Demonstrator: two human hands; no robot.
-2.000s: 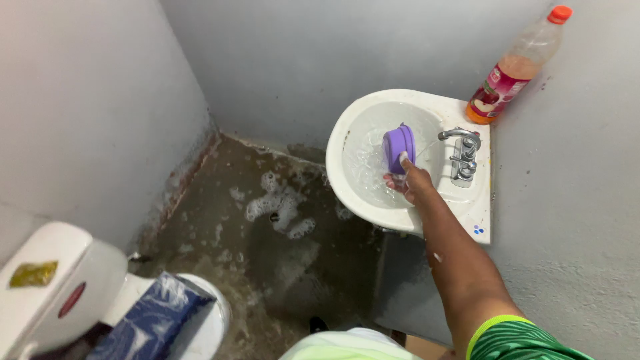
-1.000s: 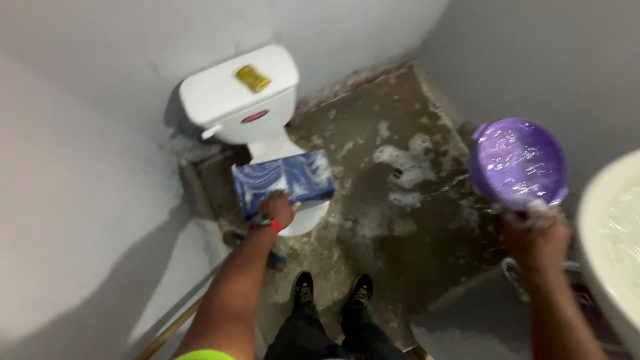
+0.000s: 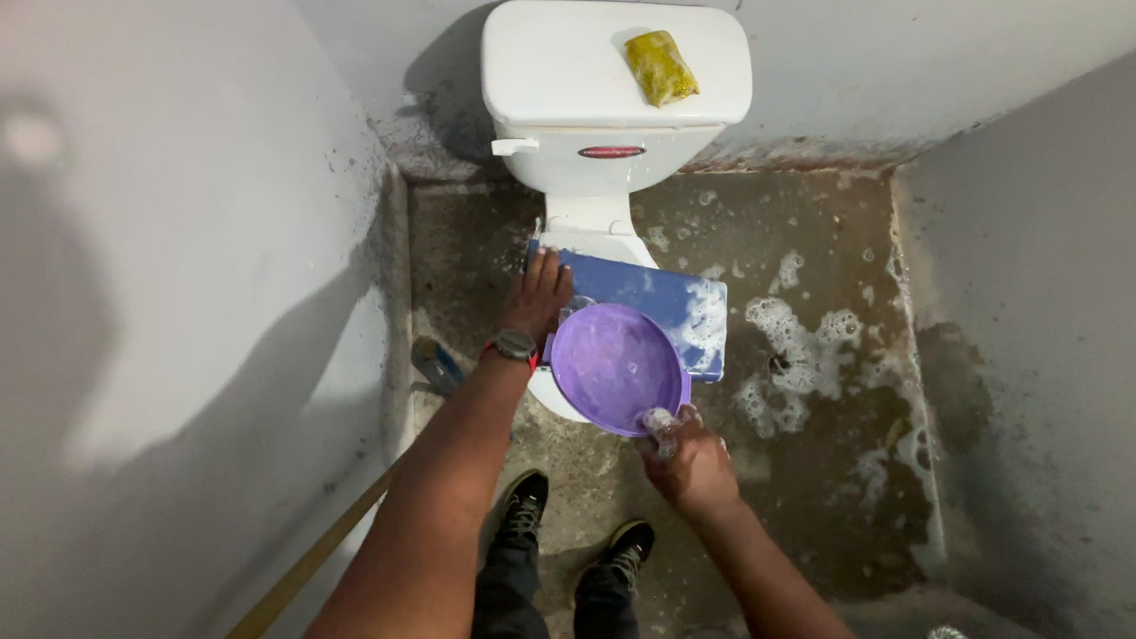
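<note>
My right hand [image 3: 697,461], wet with suds, grips the near right rim of a purple plastic basin [image 3: 619,368] that looks emptied or nearly so. Under the basin lies a blue rectangular panel [image 3: 621,282] with soap foam on its right end, resting across the bowl of a white toilet [image 3: 590,213]. My left hand [image 3: 536,297] lies on the panel's left end with its fingers extended, a watch on the wrist. Whether it grips the panel's edge cannot be told. A wet yellow packet [image 3: 661,68] sits on the white cistern lid [image 3: 550,67].
Foam [image 3: 803,355] spreads over the wet concrete floor [image 3: 825,497] right of the toilet. A brush-like tool [image 3: 437,364] stands by the left wall, and a wooden pole [image 3: 311,568] slants at lower left. My shoes [image 3: 524,510] are below the toilet. Walls close in on both sides.
The basin was in the sink, then held at the right with water in it; now it is over the blue panel. My left hand stays on the panel. The view has swung from sink to toilet.
</note>
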